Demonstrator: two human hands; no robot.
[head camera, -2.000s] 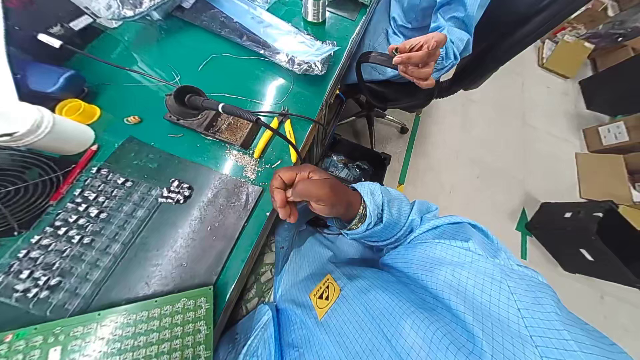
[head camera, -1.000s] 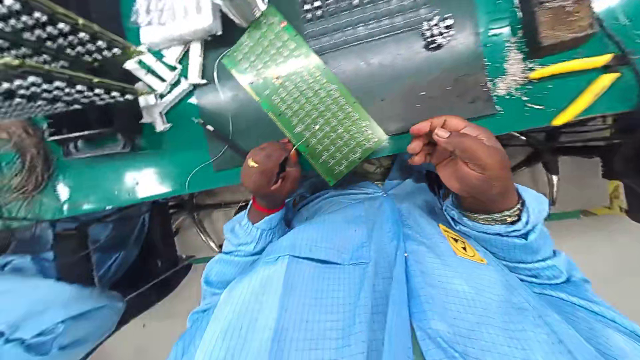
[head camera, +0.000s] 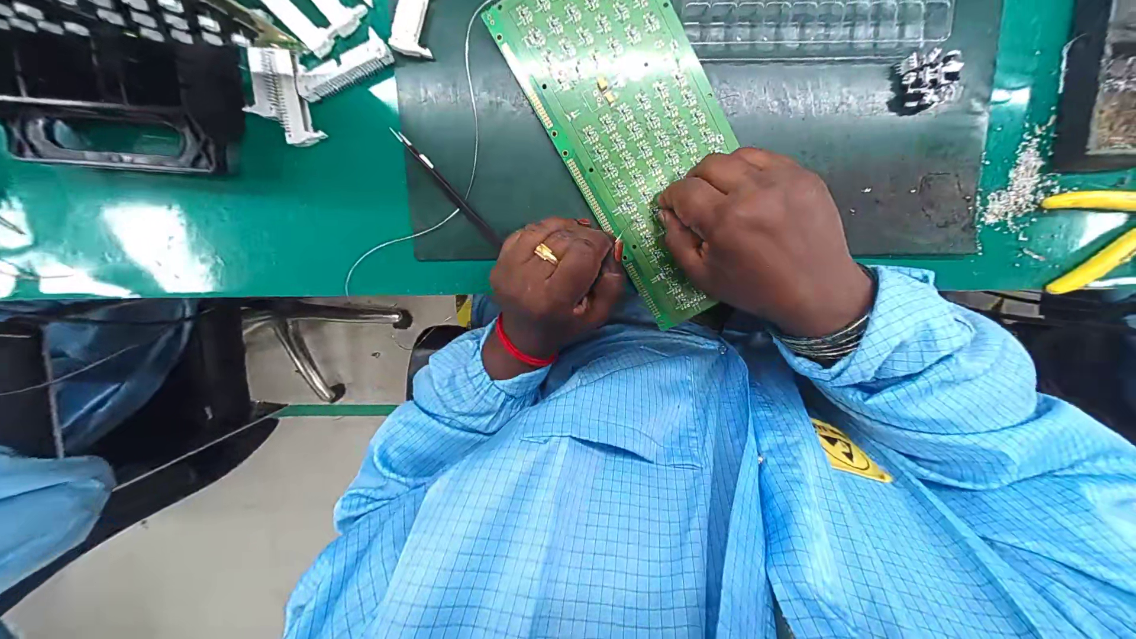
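A green printed circuit board (head camera: 612, 106) lies slanted on a dark work mat (head camera: 843, 177), its lower corner past the bench edge. Curled fingers of my left hand (head camera: 559, 280) sit at the board's left edge, with a dark pen-like tool (head camera: 448, 186) pointing up and left from behind it; whether the hand grips this tool is unclear. Over the board's lower right side, my right hand (head camera: 763, 231) has thumb and forefinger pinched together on its surface. Anything between those fingertips is hidden. A thin pale wire (head camera: 475, 106) loops over the mat at the left.
White connectors (head camera: 284, 93) lie at the upper left beside a black rack (head camera: 115, 133). A clear plastic tray (head camera: 816, 27) and a cluster of small black parts (head camera: 927, 80) are at the top right. Yellow-handled pliers or cutters (head camera: 1096, 253) and wire clippings (head camera: 1021, 186) lie on the right.
Since one second ago my right hand has moved from beside the board onto it, and its fingers have closed to a pinch. The view swung from the right side to the bench after the first frame.
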